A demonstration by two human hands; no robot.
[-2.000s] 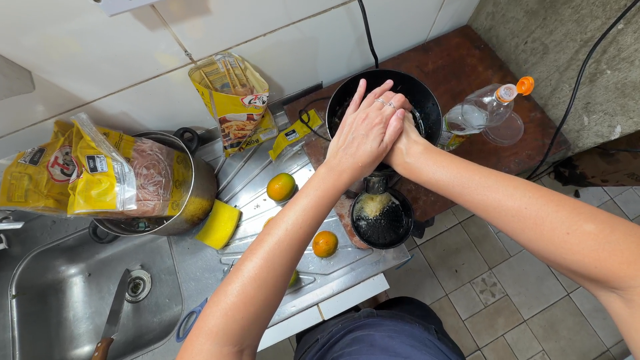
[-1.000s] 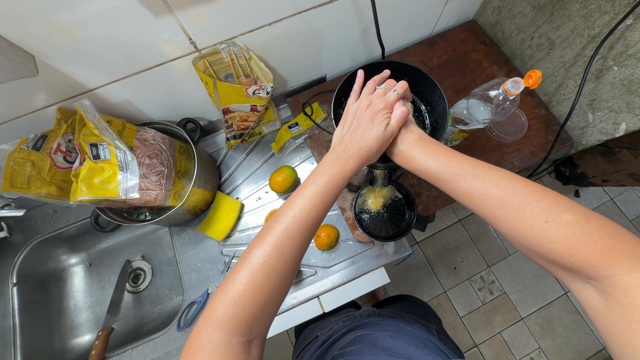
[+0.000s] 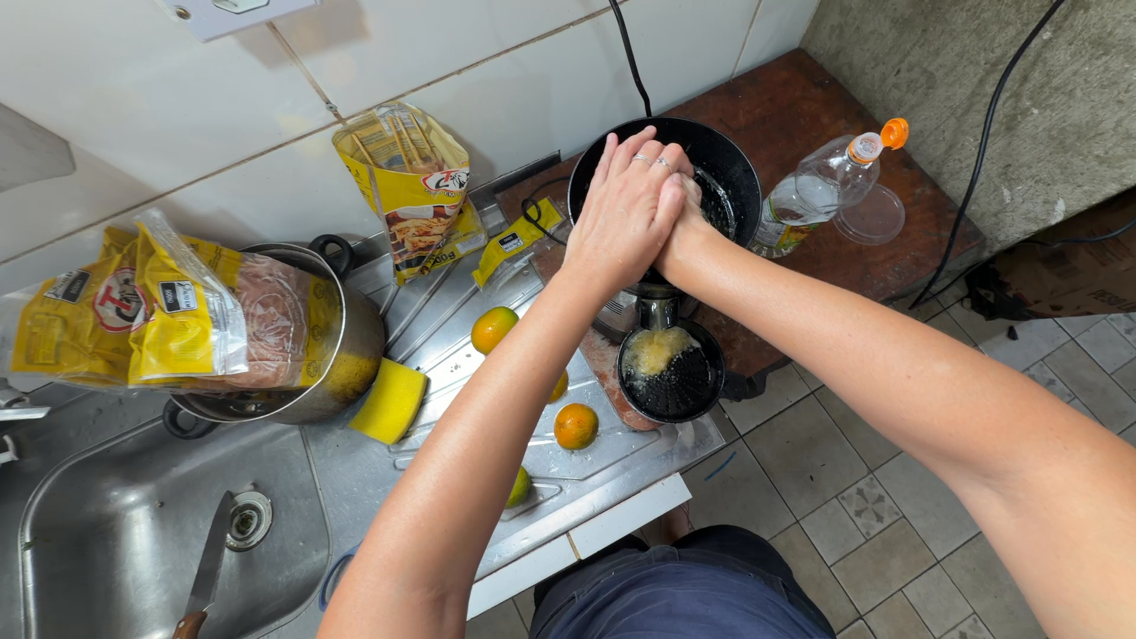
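My left hand (image 3: pixel 628 209), with rings on its fingers, lies flat on top of my right hand (image 3: pixel 688 217). The two are stacked over the left side of a black frying pan (image 3: pixel 732 169), pressing on something they hide. What my right hand touches or holds is hidden under the left. Wet residue shows on the pan's bottom. Just below the pan, a small black ribbed strainer or juicer part (image 3: pixel 679 382) holds pale yellow pulp. To the right, a clear plastic bottle (image 3: pixel 812 195) with an open orange cap leans beside a clear round lid (image 3: pixel 871 215).
Several green-orange citrus fruits (image 3: pixel 575 426) and a yellow sponge (image 3: pixel 390 401) lie on the steel drainboard. A pot (image 3: pixel 355 355) holds yellow meat packages (image 3: pixel 186 311). An open yellow bag (image 3: pixel 413 191) leans at the wall. A knife (image 3: pixel 211 559) rests in the sink (image 3: pixel 115 497). Black cords (image 3: pixel 632 53) hang nearby.
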